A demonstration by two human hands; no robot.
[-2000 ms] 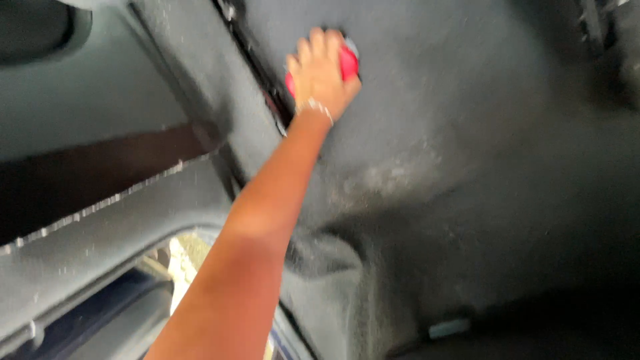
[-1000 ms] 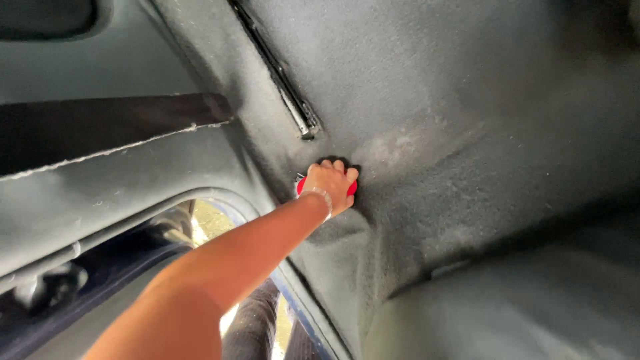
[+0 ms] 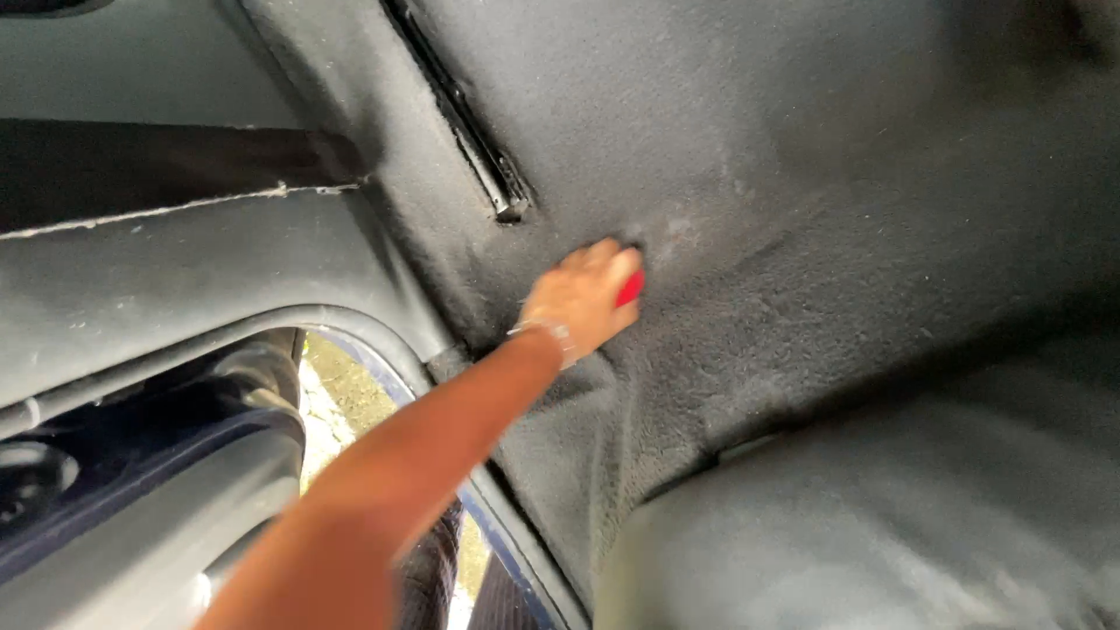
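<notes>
My left hand reaches in from the lower left, palm down, with a pale bracelet on its wrist. Its fingers are closed over a red hand-held object, which presses on the dark carpet of a vehicle floor. Most of that object is hidden under the hand, so its kind cannot be told. Just above and left of the fingers lies the end of a metal seat rail. Pale marks show on the carpet to the right of the hand. My right hand is out of view.
Grey plastic side trim with a dark strip runs along the left. Below it is a door opening with a rubber seal, part of a dark blue door and dark ribbed fabric. A grey seat surface fills the lower right.
My left hand, on the red object, has moved from beside the seat rail to the carpet below the rail's end. Between one second ago and now it stays near there. The view has shifted.
</notes>
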